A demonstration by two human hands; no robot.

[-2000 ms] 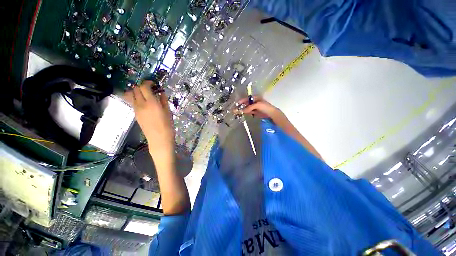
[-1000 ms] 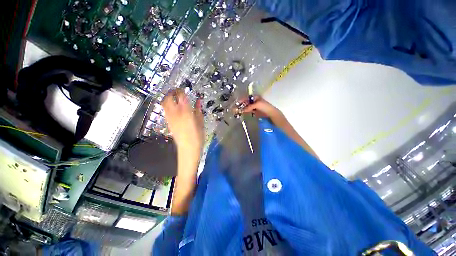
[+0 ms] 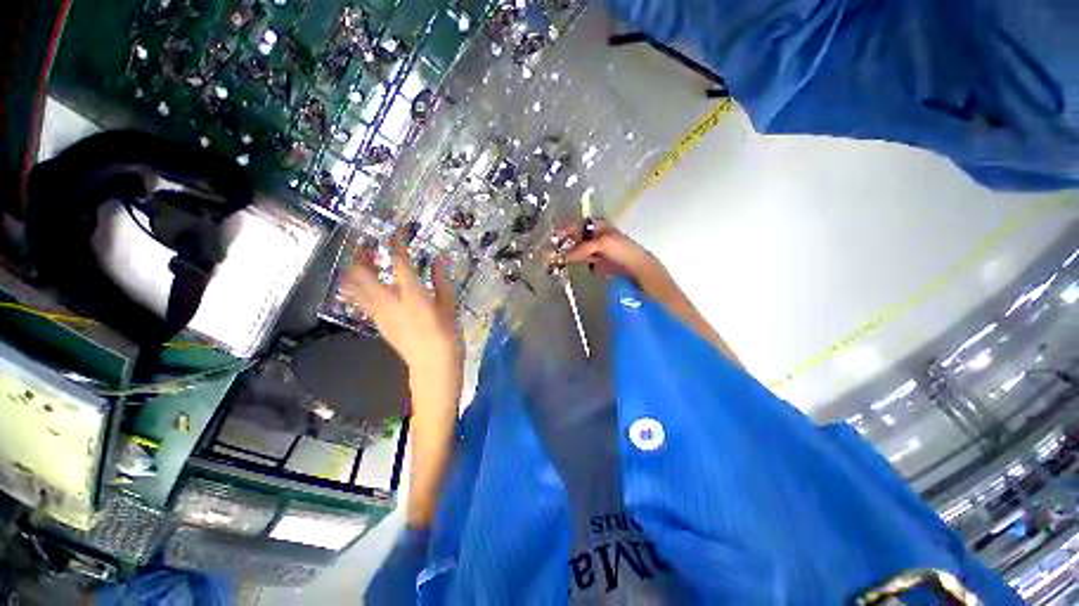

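Note:
A clear tray [image 3: 456, 189] of small dark and silvery parts with white spots lies in front of my waist. My right hand [image 3: 588, 246] is closed at its right edge and holds a thin pale stick-like tool [image 3: 576, 317], which points down toward my body. How firmly it grips the tray is hidden. My left hand [image 3: 408, 310] is over the tray's lower left side, fingers spread and slightly blurred. I cannot make out a part in it. More parts [image 3: 310, 113] lie in a clear tray on the green bench.
A black strap-like loop [image 3: 124, 255] lies on white sheets [image 3: 254, 278] at the left. A dark round disc [image 3: 351, 373] is below my left hand. A person's blue smock [image 3: 864, 89] is at the upper right. A pale floor [image 3: 816, 249] with yellow lines lies at the right.
My left hand has moved from the upper left parts down and right to the near tray, then slightly left with fingers spreading. My right hand stays nearly still with the tool.

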